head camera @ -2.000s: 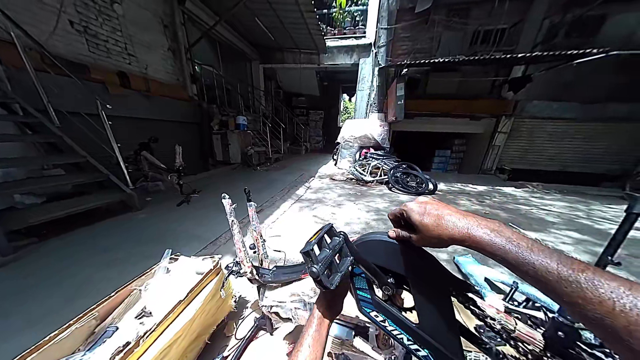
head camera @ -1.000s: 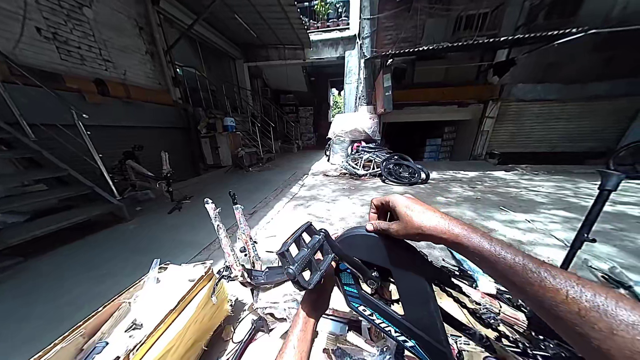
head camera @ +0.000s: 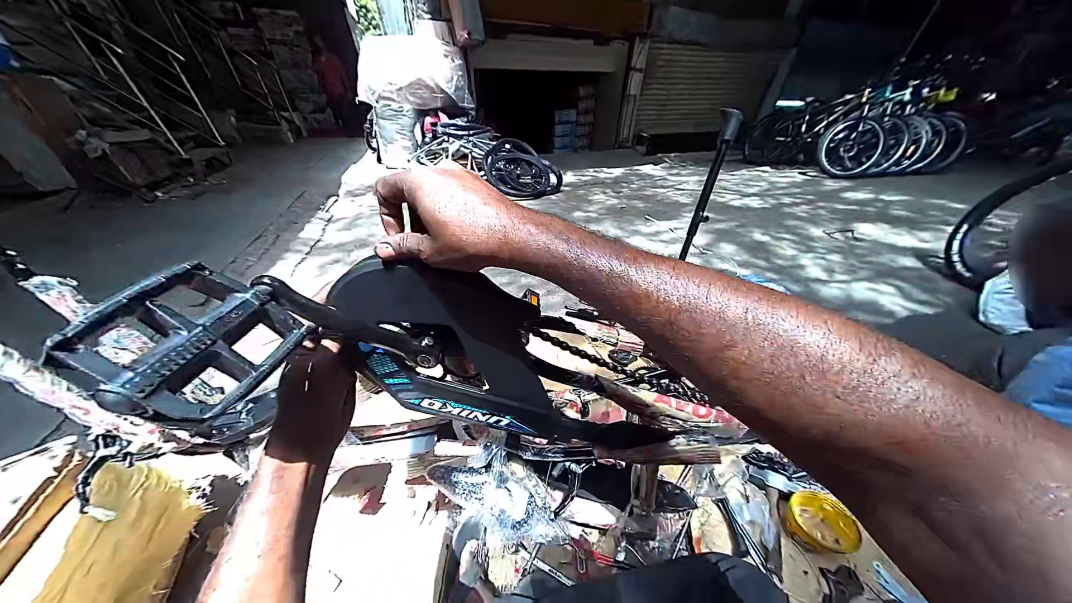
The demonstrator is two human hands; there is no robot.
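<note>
A black chain guard [head camera: 444,310] on a bicycle frame spans the middle of the view, its crank arm [head camera: 368,335] ending in a black pedal [head camera: 180,347] at left. My right hand [head camera: 435,213] is at the guard's top edge, thumb against it, with a thin pale piece between thumb and fingers. My left hand [head camera: 314,381] is behind the crank beside the pedal; the crank and shadow hide its fingers, so its grip cannot be told. The chain [head camera: 578,347] runs back from the guard. Plastic-wrapped frame tubes [head camera: 50,389] lie at far left.
Tools, plastic wrap [head camera: 502,494] and a round yellow tin [head camera: 823,521] lie below the frame. Cardboard [head camera: 126,528] is at lower left. A black seat post [head camera: 710,184] stands behind. Part of a person [head camera: 1038,335] is at the right edge. Bicycles [head camera: 871,134] stand in a row behind.
The view has swung right and come closer to the chain guard. My right hand stays at the guard's top edge, and the thin pale piece now shows in it.
</note>
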